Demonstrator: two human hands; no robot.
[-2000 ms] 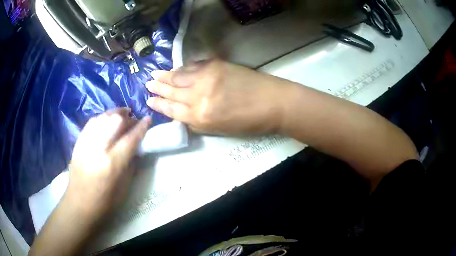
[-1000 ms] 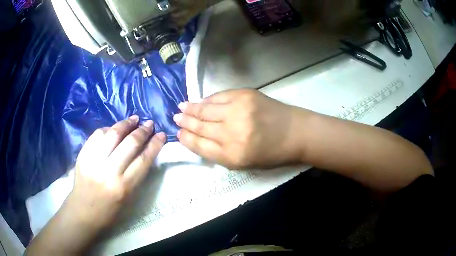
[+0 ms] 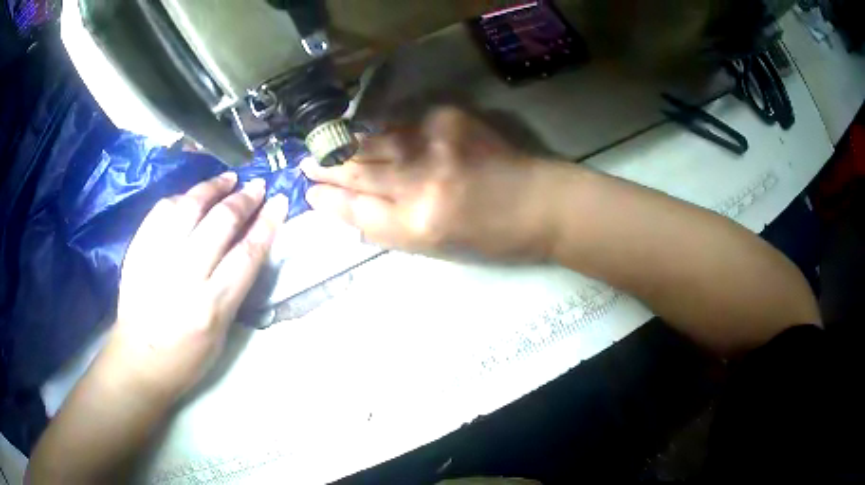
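The shiny dark blue panel (image 3: 133, 194) lies wrinkled at the left and runs under the sewing machine (image 3: 237, 57). My left hand (image 3: 190, 275) lies flat on the panel's near part, fingertips just short of the presser foot (image 3: 276, 154). My right hand (image 3: 427, 189) is at the panel's right edge, beside the ribbed knob (image 3: 331, 142); its fingertips touch the blue fabric. It is blurred, so whether it pinches the fabric is unclear. The panel's white edging is hard to tell from the table.
A phone (image 3: 529, 40) with a lit screen lies on the machine bed. Black snips (image 3: 704, 123) and black-handled scissors (image 3: 762, 87) lie at the far right. The white table (image 3: 408, 369) has printed ruler markings and a curved front edge.
Both hands have moved forward, closer to the presser foot, with the blue fabric. Less blue fabric shows in front of the foot. The camera view has shifted slightly.
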